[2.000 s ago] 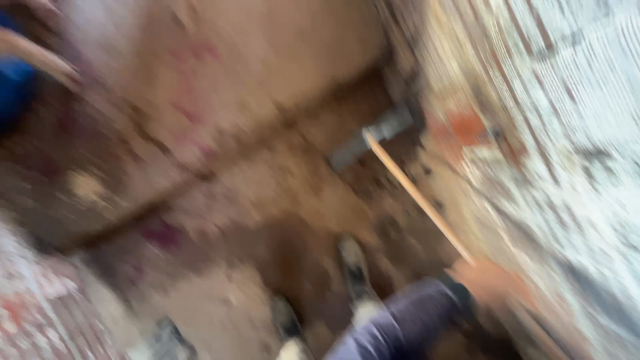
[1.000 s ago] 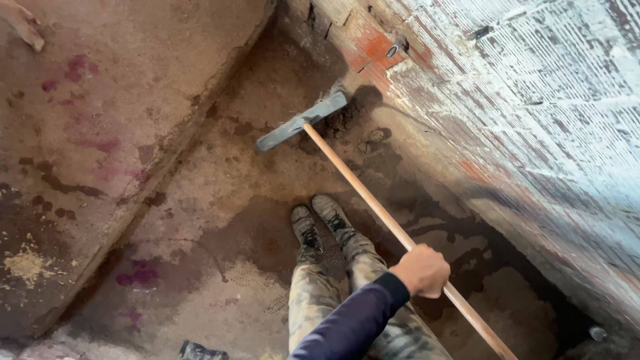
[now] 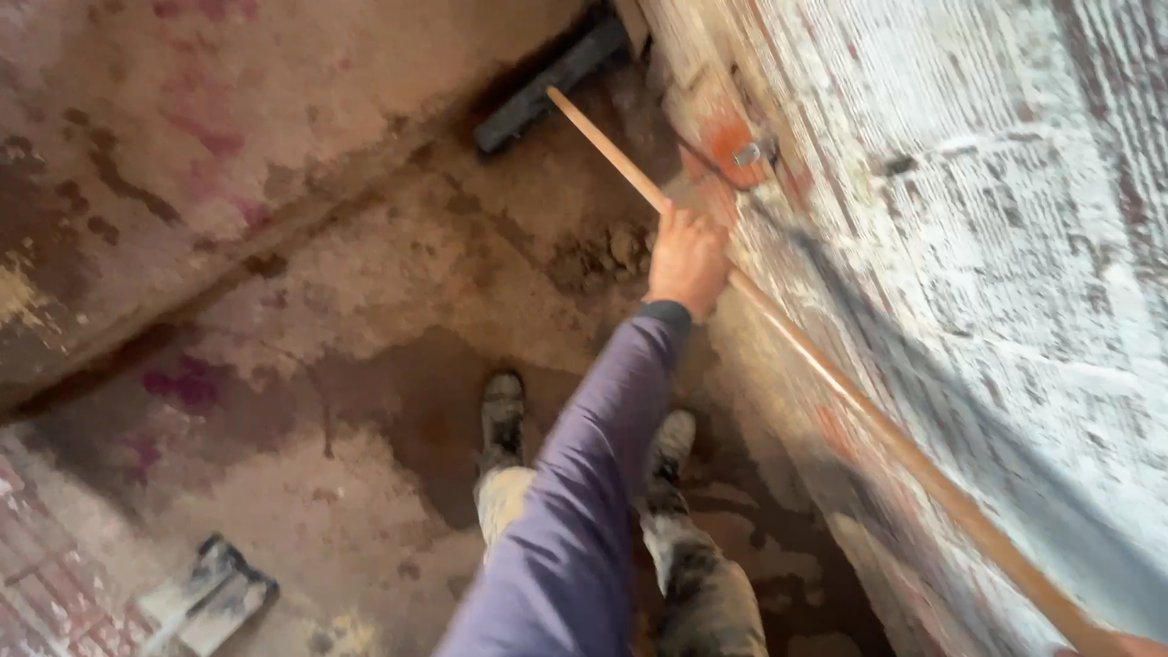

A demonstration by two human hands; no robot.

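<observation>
My left hand (image 3: 689,257) is closed around the middle of a long wooden handle (image 3: 849,392). At the lower right edge, part of my right hand (image 3: 1109,641) holds the handle near its visible end; the rest is cut off. The handle runs up left to a wide, dark bar-shaped head (image 3: 552,82), which lies along the floor step close to the wall's foot. Whether it is a push broom or a squeegee is not clear. A small heap of crumbly dirt (image 3: 607,255) sits on the floor between that head and my boots.
A rough, whitewashed brick wall (image 3: 1031,228) rises at the right, with a small metal fitting (image 3: 748,153) low on it. A step edge (image 3: 274,251) crosses the stained floor diagonally. My boots (image 3: 504,406) stand below it. A grey and black object (image 3: 219,598) lies lower left.
The tool head has moved from open floor up to the step edge by the wall. My right hand has come into view at the handle. The view has turned.
</observation>
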